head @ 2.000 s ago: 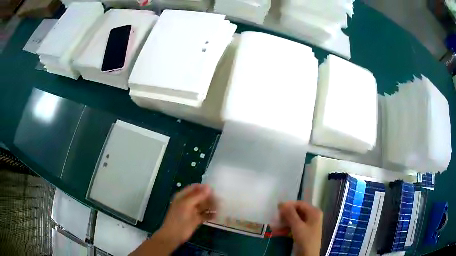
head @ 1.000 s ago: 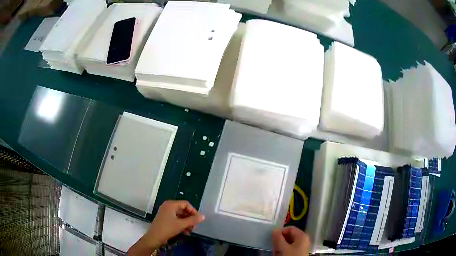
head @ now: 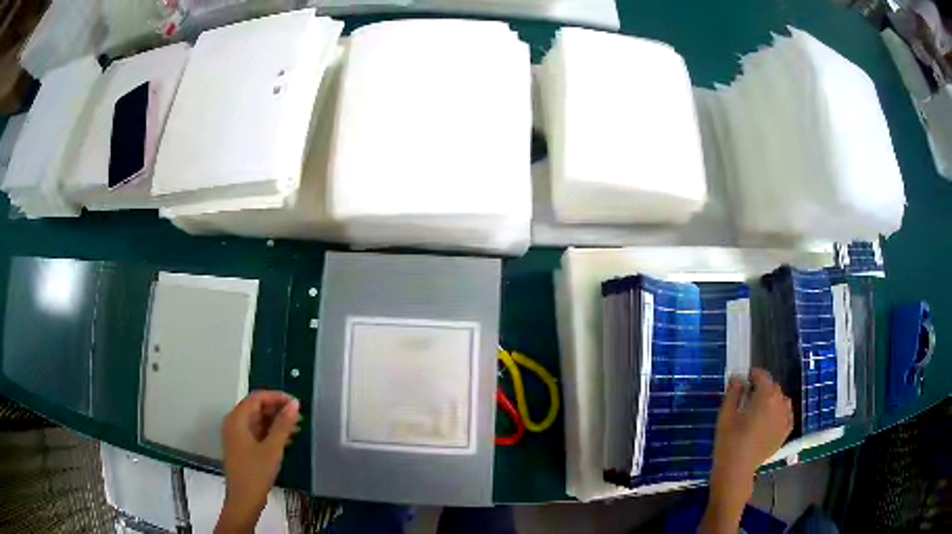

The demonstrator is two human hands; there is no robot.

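Observation:
A greyish translucent sheet [head: 407,280] lies flat in front of me, with the pale square template outline [head: 348,388] showing through it. My left hand [head: 261,430] is just left of the sheet, fingers curled; nothing shows in it. My right hand [head: 750,412] is over the right part of the near stack of dark-blue cell strings [head: 673,386], fingertips at its white strip. Whether it grips a string cannot be told. The cell stacks rest on a thick white slab [head: 585,417].
A second cell stack [head: 814,349] is right of my right hand. Yellow and red scissor loops [head: 534,391] lie beside the sheet. A sheet pile with two dots [head: 198,360] is at left. Thick white piles [head: 433,130] stand behind; a phone [head: 131,136] rests on one. A blue object [head: 910,355] is far right.
The frosted sheet has been laid flat and let go. My right hand has moved right, from the sheet to the cell stack. My left hand has moved left, off the sheet. The view has turned right.

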